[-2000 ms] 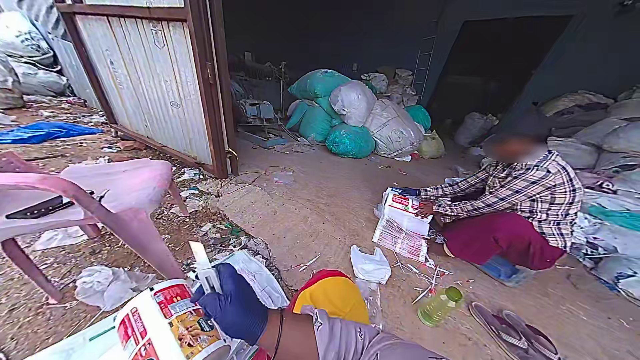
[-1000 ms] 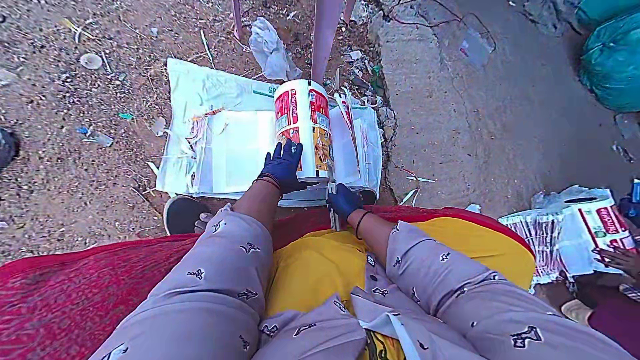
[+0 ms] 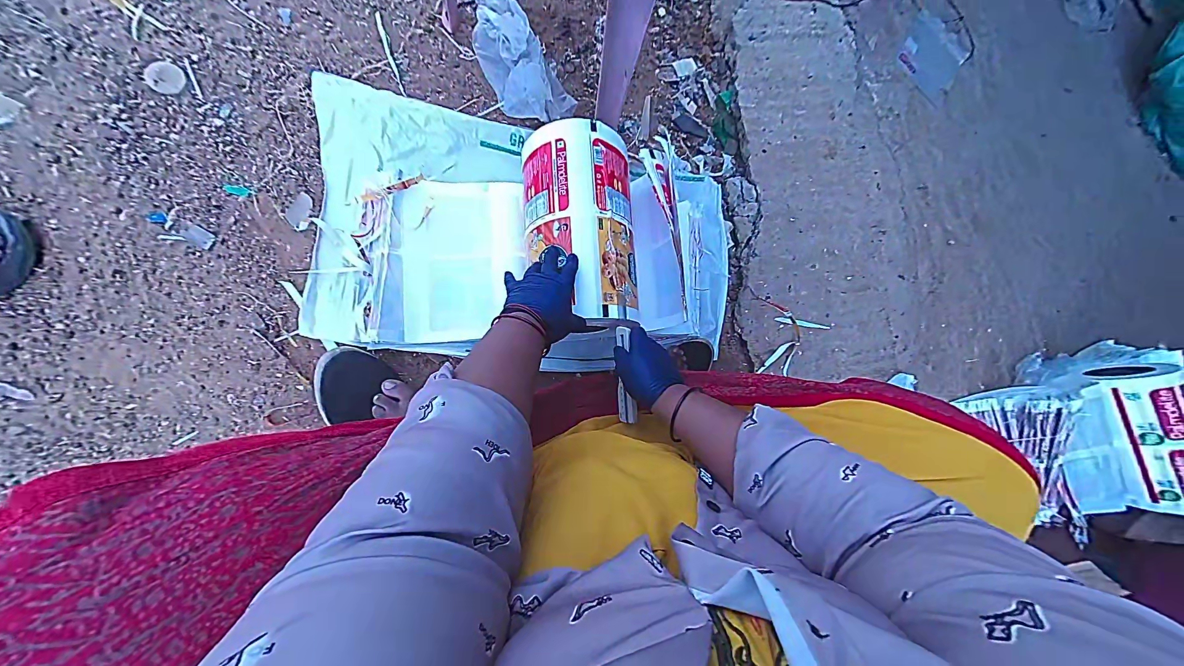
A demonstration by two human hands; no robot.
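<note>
A roll of printed plastic film (image 3: 581, 185), white with red and orange panels, lies on white sheets (image 3: 458, 268) spread over a white woven sack (image 3: 407, 129). My left hand (image 3: 546, 294), in a dark blue glove, rests on the roll's near left side with its fingers spread. Just off the roll's near end, my right hand (image 3: 645, 363), gloved alike, is closed around a narrow pale handle or blade case (image 3: 626, 375). The upper tip of that tool is close to the roll's edge; whether it touches cannot be told. Cut film strips (image 3: 668, 199) stick up right of the roll.
Beyond the sack are a pink chair leg (image 3: 622, 60) and a crumpled clear plastic bag (image 3: 520, 60). A concrete slab (image 3: 832, 185) lies to the right, with another film roll (image 3: 1133, 435) and cut strips at lower right. My sandalled foot (image 3: 356, 384) is beside the sack's near edge.
The view has swung down from the yard and the seated person to my lap and the roll. Since one second ago my hands have kept nearly the same places.
</note>
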